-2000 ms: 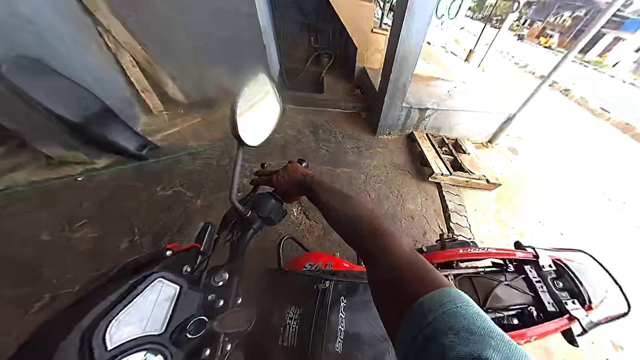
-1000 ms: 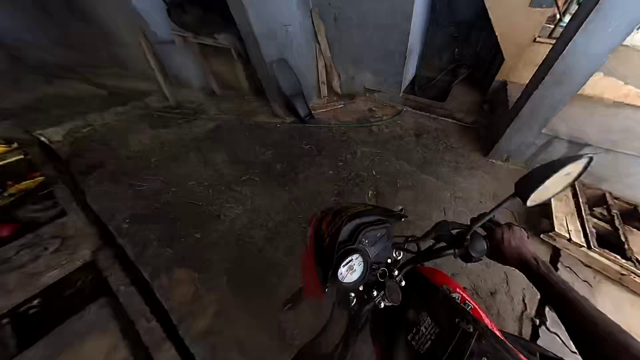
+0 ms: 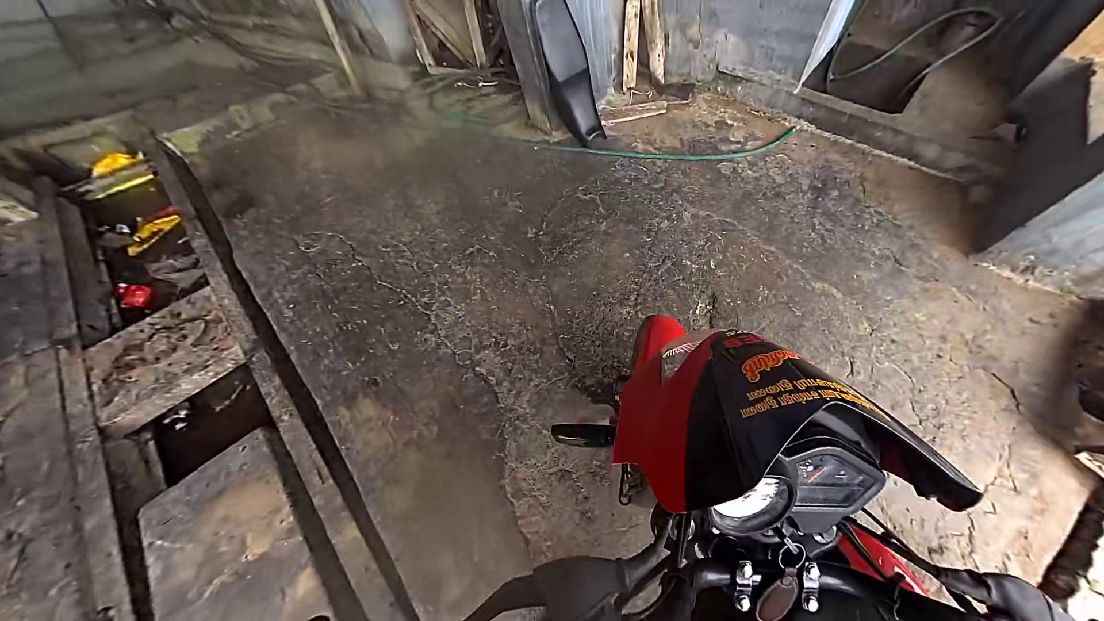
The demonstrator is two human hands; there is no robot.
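Note:
A motorcycle's red and black front fairing (image 3: 742, 414), bearing writing, fills the lower right of the head view. Behind it sit the instrument cluster (image 3: 832, 487) and the handlebar (image 3: 707, 573), which runs along the bottom edge. A key ring with a brown leather fob (image 3: 779, 597) hangs at the middle of the bar. The front turn signal (image 3: 584, 435) sticks out on the left side. Both ends of the handlebar are cut off or hidden, and neither of my hands can be seen.
A pit framed by wooden beams (image 3: 259, 345), with yellow and red litter inside, lies along the left. A black motorcycle seat (image 3: 565, 73) leans against a post at the back. A green hose (image 3: 690, 156) lies on the rough floor. A doorway threshold (image 3: 888, 129) is at the back right.
My right hand, seen at the handlebar grip one second ago, is out of the picture. The view has swung left, and the motorcycle's front now shows with the handlebar across the bottom.

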